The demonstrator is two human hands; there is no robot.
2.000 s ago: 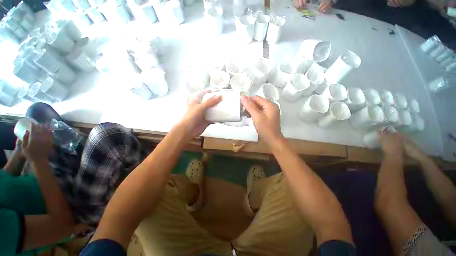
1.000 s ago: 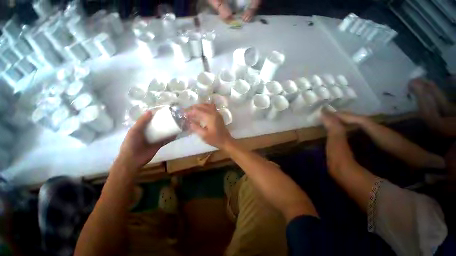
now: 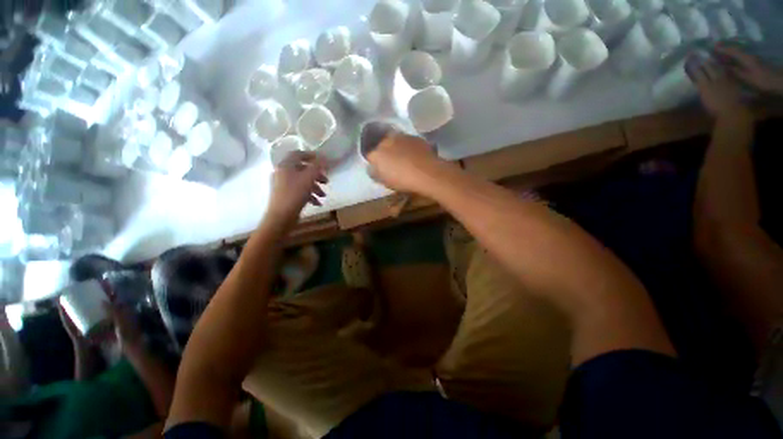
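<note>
My right hand (image 3: 402, 160) is at the near end of a white open container (image 3: 372, 135) by the table's front edge. Its fingers are curled at the rim and the fingertips are hidden. My left hand (image 3: 298, 183) has its fingers apart and holds nothing visible, just in front of a container with a shiny rim (image 3: 286, 149). A group of upright containers with shiny, film-like rims (image 3: 313, 125) stands behind my left hand. Two open white containers (image 3: 429, 110) stand close together behind my right hand.
More open containers (image 3: 581, 51) stand at the back right. Many white containers (image 3: 172, 141) are piled at left. Another person's hands (image 3: 717, 77) are at the right table edge. A person at lower left holds a white container (image 3: 86, 306). The brown table edge (image 3: 549, 157) runs before me.
The view has turned and come closer to the table. My left hand has let go of the white container it held. My right hand has moved to a container at the front edge.
</note>
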